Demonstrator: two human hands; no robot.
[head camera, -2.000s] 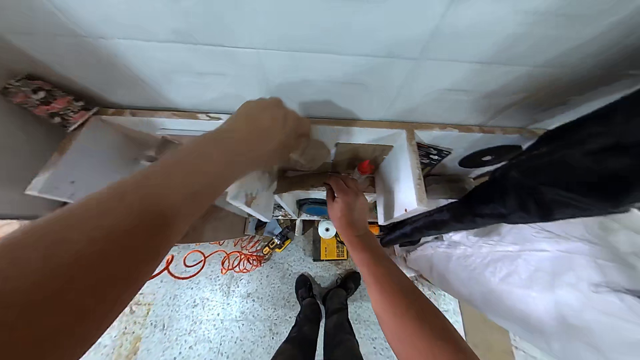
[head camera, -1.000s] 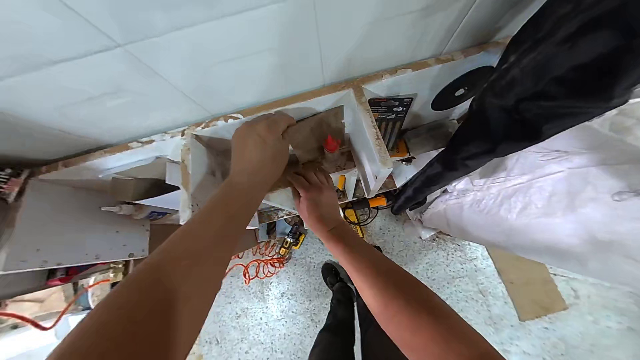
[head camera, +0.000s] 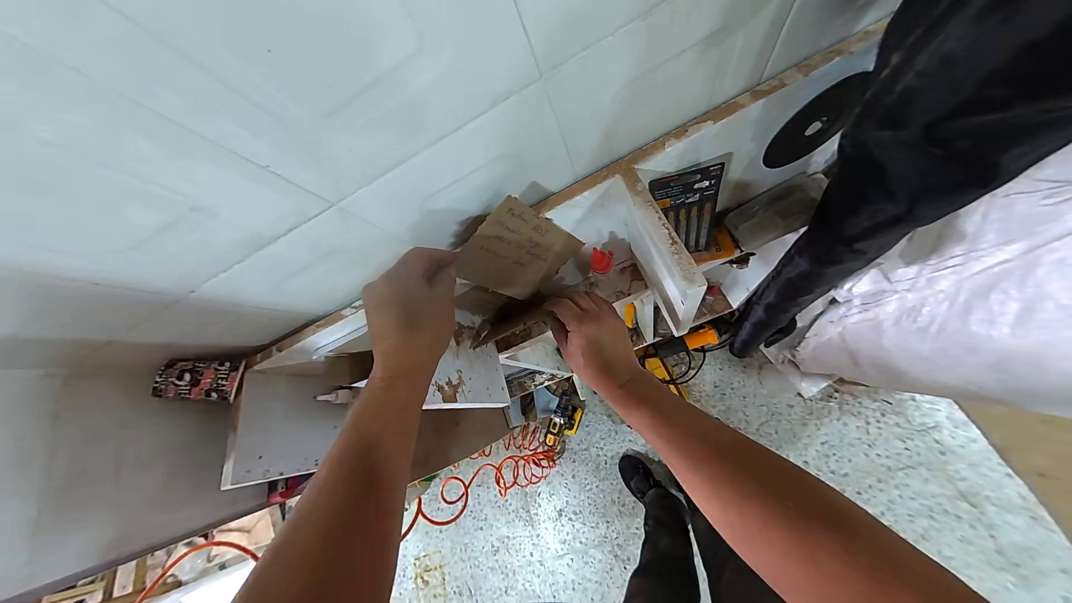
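Between thumb and fingers my left hand (head camera: 410, 314) grips a piece of brown cardboard (head camera: 517, 249) bearing handwriting, raised above a white shelf compartment against the tiled wall. My right hand (head camera: 593, 335) holds the end of a dark, flat brownish piece (head camera: 512, 327) lower in that compartment, just below the cardboard; its material cannot be told. To the right of both hands stands a red cap or nozzle (head camera: 601, 260) inside the compartment. The white divider panel (head camera: 662, 251) with a worn brown edge rises beside it.
Right of the divider are a pack of saw blades (head camera: 691, 205), a black cutting disc (head camera: 816, 120) and hanging black fabric (head camera: 904, 126). An orange-handled tool (head camera: 695, 339) lies lower. A yellow-black cordless drill (head camera: 559, 423) and a coiled orange hose (head camera: 502, 473) are below. A patterned box (head camera: 198, 379) sits left.
My left hand now holds up the handwritten cardboard, which was lower in the compartment a second ago. The view has shifted.
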